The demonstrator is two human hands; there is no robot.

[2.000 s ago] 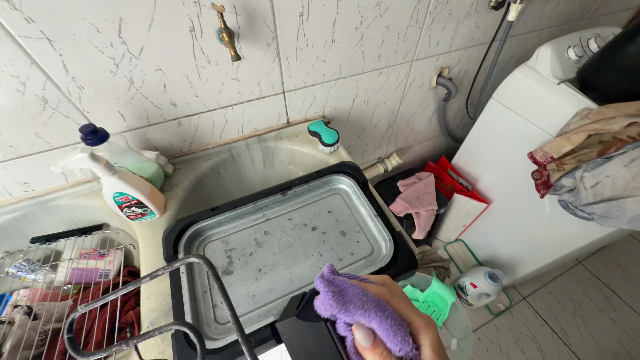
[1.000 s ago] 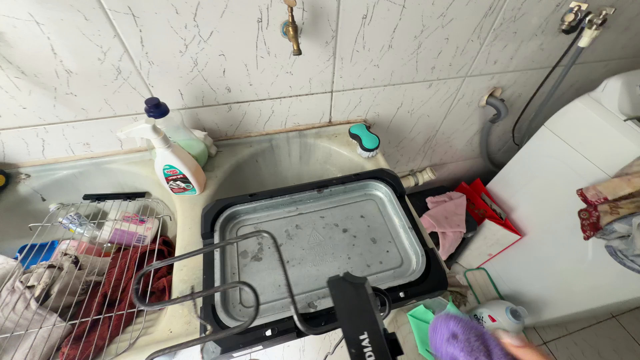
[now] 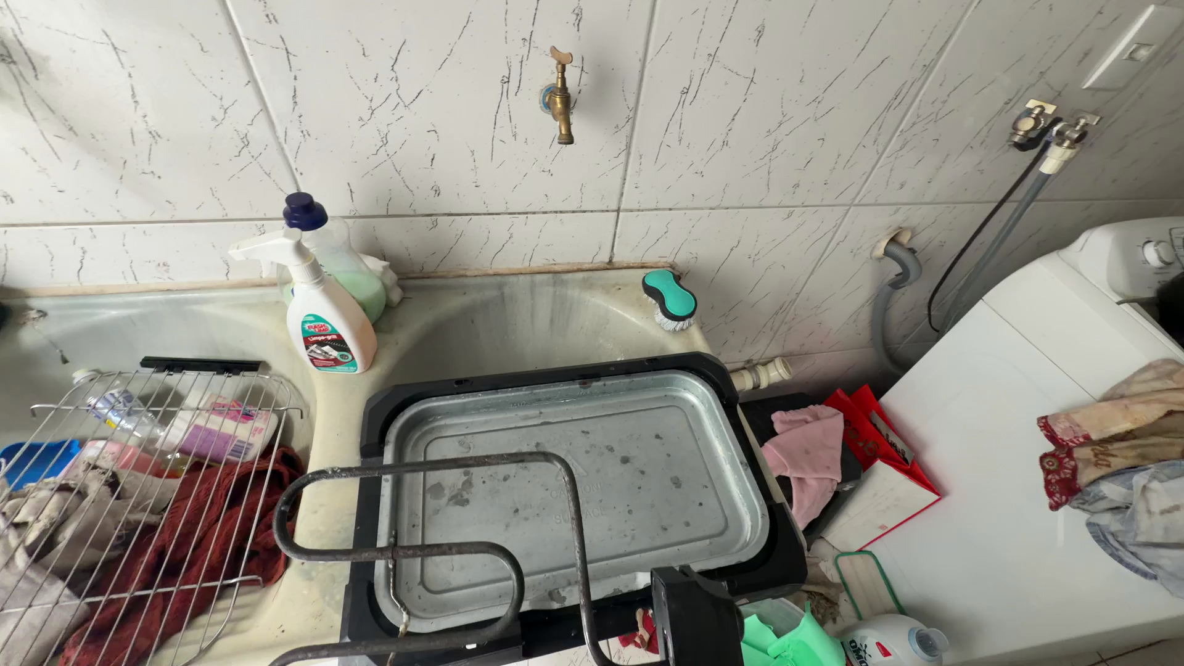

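Neither of my hands shows in the head view now. A black-framed electric grill base with a grey metal tray [image 3: 573,490] rests across the right basin of a laundry sink. Above the tray's near left part lies a bent heating element [image 3: 578,527], joined to a black control housing [image 3: 694,615] at the bottom edge. What supports the element is hidden. A teal and black scrub brush [image 3: 671,296] sits bristles down on the sink's back right corner. A white spray bottle [image 3: 328,319] stands upright on the divider between the basins, in front of a clear bottle with a blue cap [image 3: 305,211].
A wire rack [image 3: 213,407] lies over cloths and bottles in the left basin. A brass tap [image 3: 560,102] juts from the tiled wall. At right are a pink cloth [image 3: 807,458], a red and white bag [image 3: 879,472], a detergent bottle [image 3: 888,640] and a white washing machine [image 3: 1027,444].
The hand holding the purple cloth, low at the right in both earlier frames, has gone out of view with the cloth. The view has shifted.
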